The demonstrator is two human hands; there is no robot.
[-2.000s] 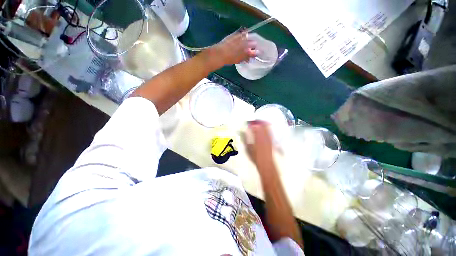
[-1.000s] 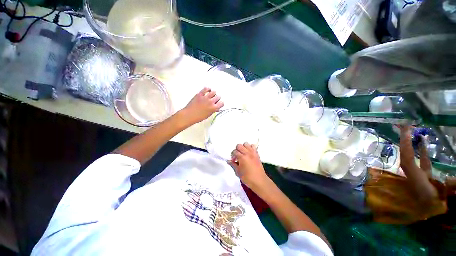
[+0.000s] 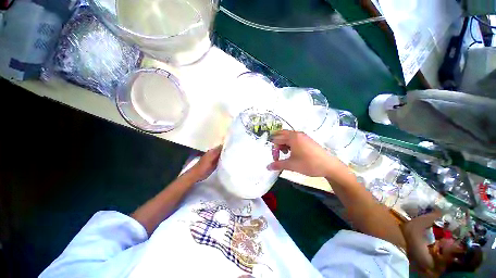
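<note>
A clear vessel with a white, glaring lower part [image 3: 246,165] is tilted over my lap at the bench's front edge. My left hand [image 3: 208,163] is against its left side and holds it. My right hand [image 3: 293,152] is at its right side near the rim, thumb and fingers close together at the wall; whether they pinch a small part cannot be told. Something yellow-green and dark [image 3: 264,126] shows at the vessel's upper end, inside or through the clear wall.
A large clear vessel [image 3: 187,51], a clear round vessel [image 3: 155,103] and a plastic-wrapped bundle [image 3: 92,54] stand left on the bench. Several vessels line the right. A grey cloth [image 3: 451,117] hangs over the green belt [image 3: 304,51]. A person's arm [image 3: 419,233] is at lower right.
The vessel between my hands is now lifted and tilted over my lap. My left hand has moved down to its side, and my right hand up towards its rim.
</note>
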